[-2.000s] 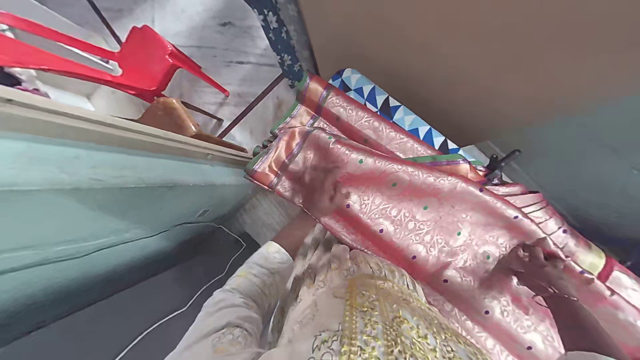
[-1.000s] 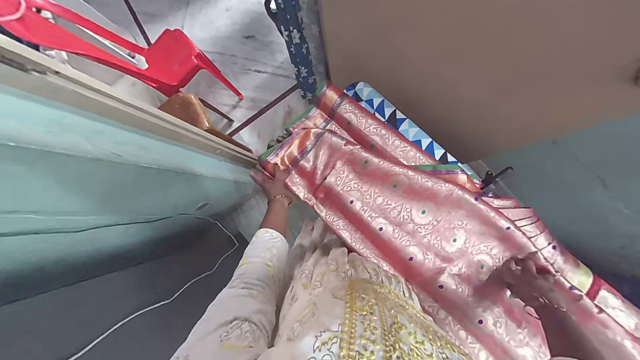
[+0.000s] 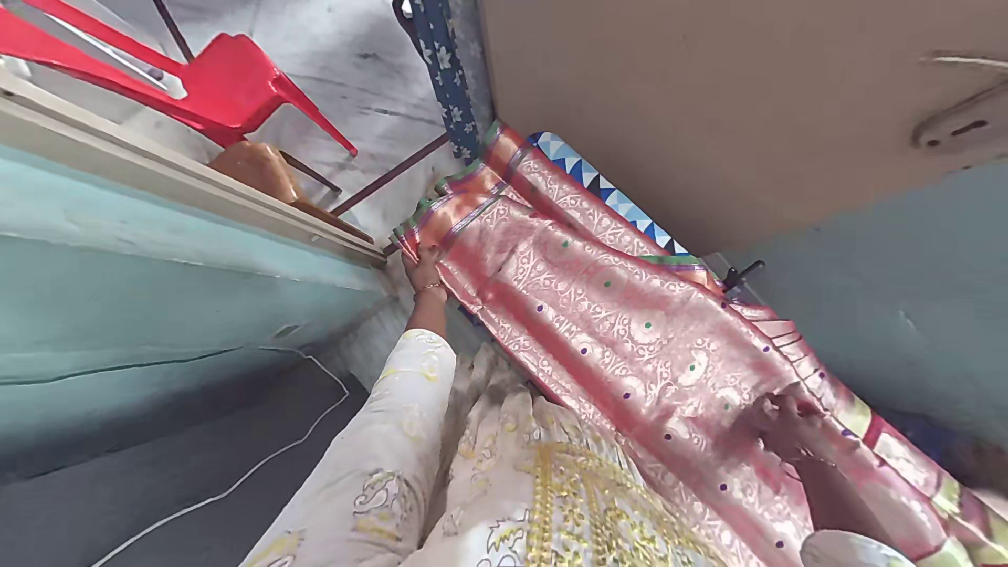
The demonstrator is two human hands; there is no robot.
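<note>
A pink brocade cloth (image 3: pixel 598 315) with an orange, green-edged border is spread over a long surface, probably an ironing board, whose blue-and-white triangle-patterned cover (image 3: pixel 606 193) shows along the far side. At the border end, my left hand (image 3: pixel 425 272) grips the near corner of the cloth, fingers partly hidden by the folds. My right hand (image 3: pixel 787 429) lies on the cloth's lower right part, blurred, its fingers bent; whether it pinches the fabric cannot be told. A black handle or lever (image 3: pixel 744 277) sticks out beyond the far edge.
A red plastic chair (image 3: pixel 236 83) and a brown chair part (image 3: pixel 260 169) stand beyond the ledge of the teal wall (image 3: pixel 157 291) at left. A blue floral curtain (image 3: pixel 449 75) hangs beside a brown door (image 3: pixel 669 102). A white cable (image 3: pixel 260 468) runs along the lower left.
My left hand has moved from on top of the cloth out to its border corner, where it now grips. The right hand stays over the lower right part.
</note>
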